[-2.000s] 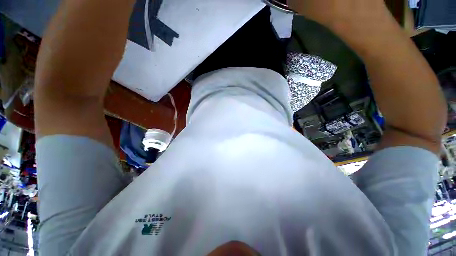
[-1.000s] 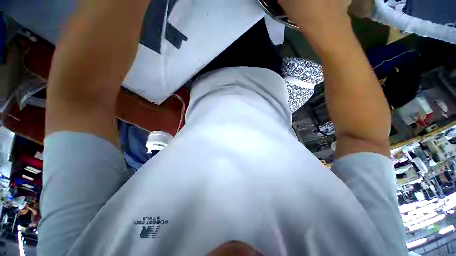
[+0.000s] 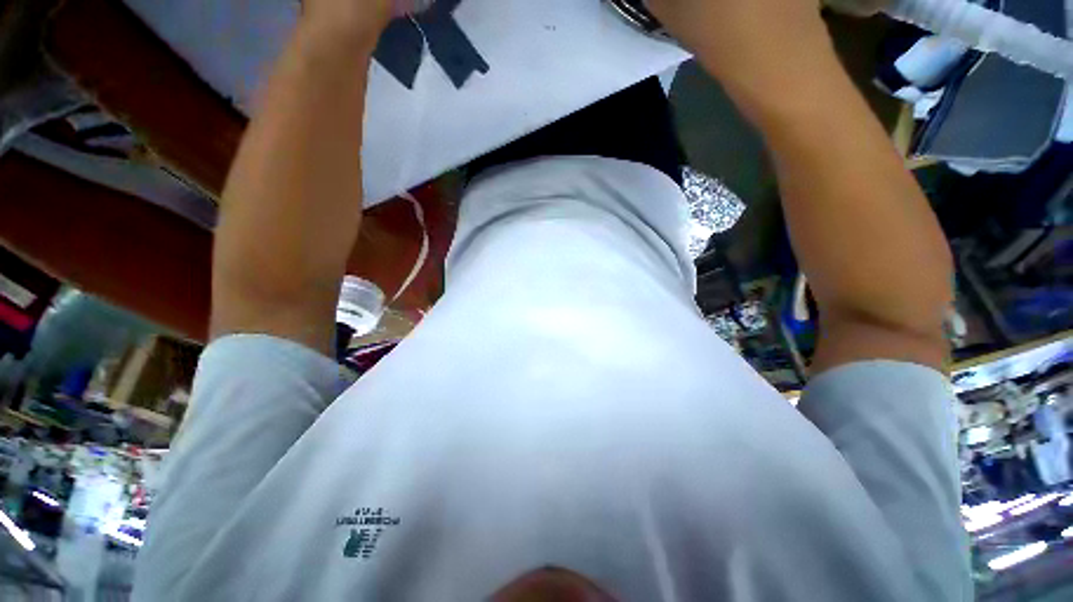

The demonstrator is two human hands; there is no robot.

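Observation:
A dark grey garment panel [image 3: 453, 45] with a notched end lies on the white-covered table [image 3: 530, 71]. My left hand [image 3: 359, 9] is at the top edge beside the panel; its fingers are mostly cut off. My right hand [image 3: 706, 14] is cut off at the top, on the steam iron [image 3: 633, 14], of which only a metallic rim shows. The white-wrapped iron hose [image 3: 988, 38] runs right from near this hand. White stay tape [image 3: 421, 247] trails from the table edge to the tape roll [image 3: 358, 303] near my left side.
A brown-red table frame [image 3: 130, 88] stands at the left. Dark grey cloth pieces [image 3: 1000, 112] hang or lie at the upper right. Speckled black-and-white material [image 3: 712, 212] is beside my right hip. The factory floor beyond is cluttered.
My left forearm has moved right, bringing part of my left hand into view at the top. The hose has come into view since the earliest frame. The camera view has shifted.

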